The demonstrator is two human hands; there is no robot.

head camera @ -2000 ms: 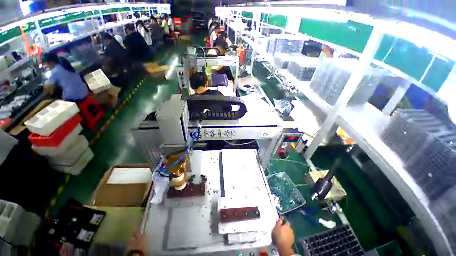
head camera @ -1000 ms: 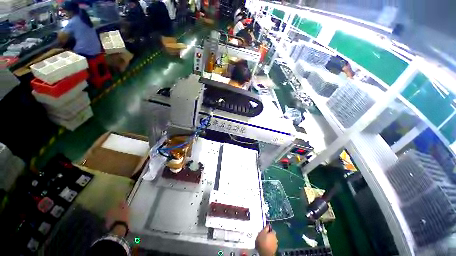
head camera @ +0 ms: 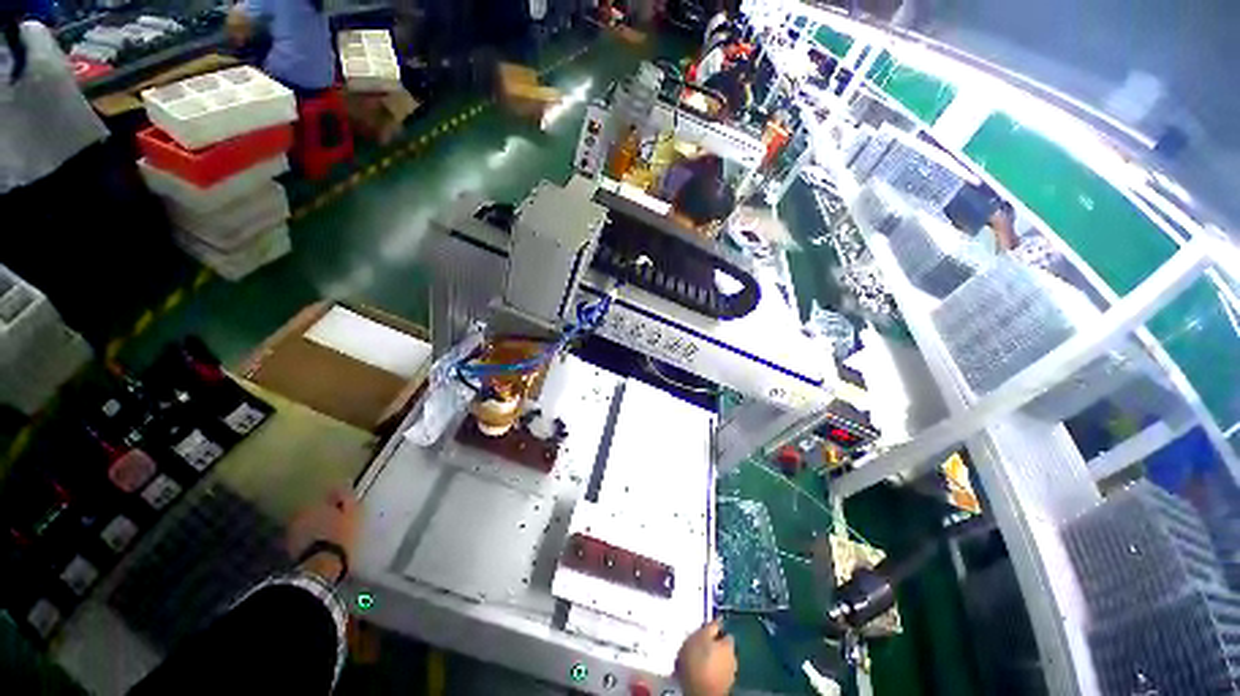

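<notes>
The white machine bed lies in front of me. A dark red-brown fixture block with a row of holes sits at its right front. Another fixture block lies at the left, under the amber-brown machine head. My left hand, blurred, is at the bed's left front edge; its fingers are unclear. My right hand is at the bed's front right corner, with a small dark thing at its fingertips that I cannot identify. Green start buttons show on the front edge.
The white gantry bridge crosses behind the bed. Black clamp fixtures and a cardboard box stand left. A clear tray and a black cylindrical tool are right, beside the shelf. People are in the background.
The view has tilted and shifted, bringing my left forearm and more of the left clamp fixtures into view. My hands stay at the two front sides of the bed. Both fixture blocks remain on it.
</notes>
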